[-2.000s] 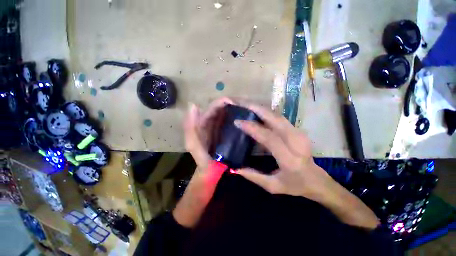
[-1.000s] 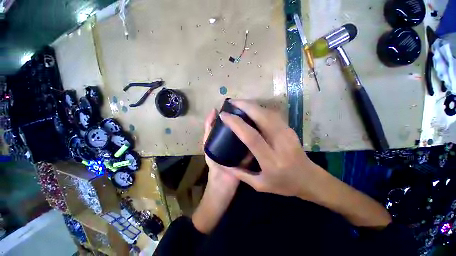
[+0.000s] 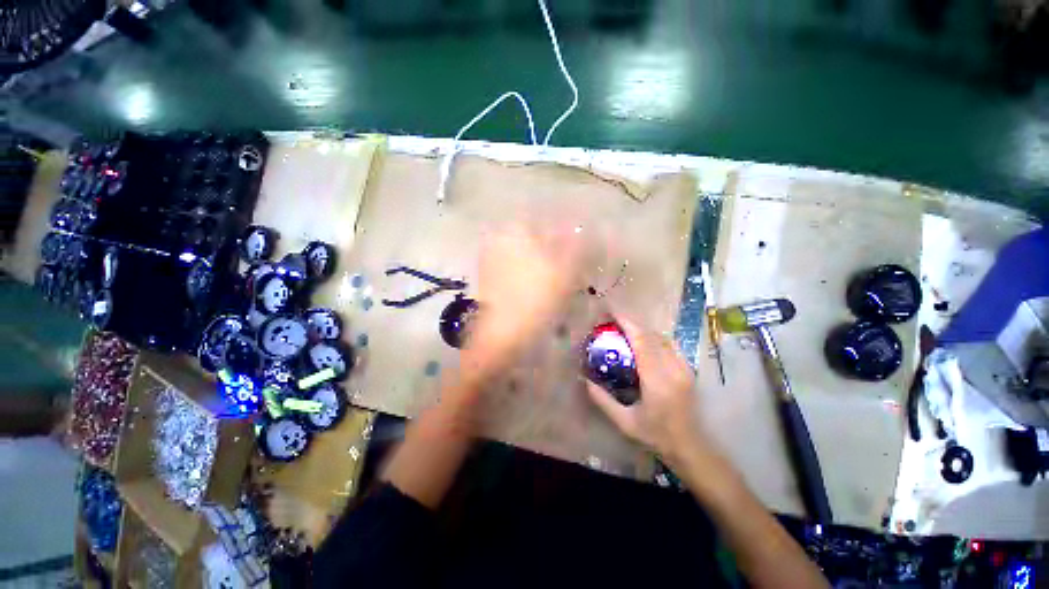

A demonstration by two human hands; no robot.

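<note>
The black cylindrical housing [image 3: 613,360] is at the middle of the brown mat, its end facing up with a red glow at the rim. My right hand [image 3: 658,397] holds it from the right side. My left hand [image 3: 523,282] is blurred and stretched forward over the mat; whether it holds anything cannot be told. A small black round cup [image 3: 458,321] lies just left of my left forearm, partly covered by it. The pliers [image 3: 423,287] lie open behind that cup.
Several end caps [image 3: 283,335] are heaped at the left, beside black trays [image 3: 173,253] and parts bins [image 3: 184,443]. A mallet [image 3: 794,431] lies at right, with two glossy black covers [image 3: 867,349] beyond it. A white cord [image 3: 506,101] loops over the back edge.
The view has tipped toward the bench's back edge. The housing has gone from both hands near my lap to my right hand over the mat. My left hand has left it and reached forward.
</note>
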